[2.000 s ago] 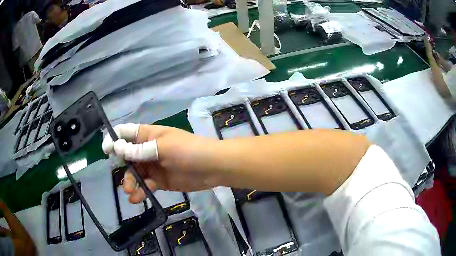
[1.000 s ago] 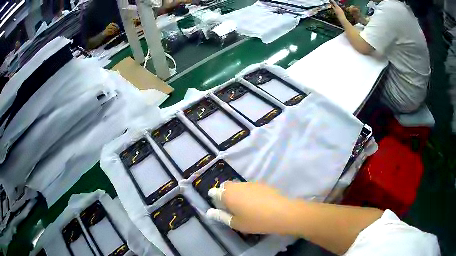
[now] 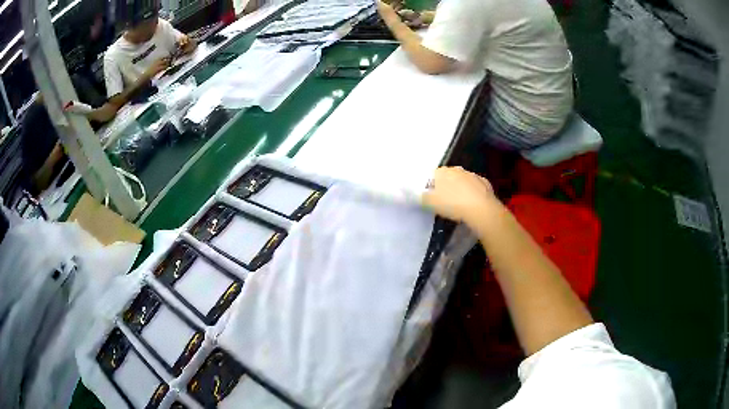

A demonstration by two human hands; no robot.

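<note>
My right hand is at the far right corner of a white liner cloth, fingers closed on its edge; the fingertips are small and partly hidden. The cloth's far edge runs straight to the hand. Black phone middle frames lie in a slanting row on the cloth-lined stack, the farthest one near the table strip. Another frame lies nearer, at the bottom edge, partly cut off. The frames have large windows and gold-yellow marks. My left hand is not in view.
A white side table extends beyond the stack, beside the green belt. A seated person is at its far right. A red stool stands right of the stack. A post, cardboard and piled sheets are left.
The view has swung right. My right hand has moved from a frame in the nearer row to the cloth's far right corner. The single frame held two seconds ago is no longer in the hand.
</note>
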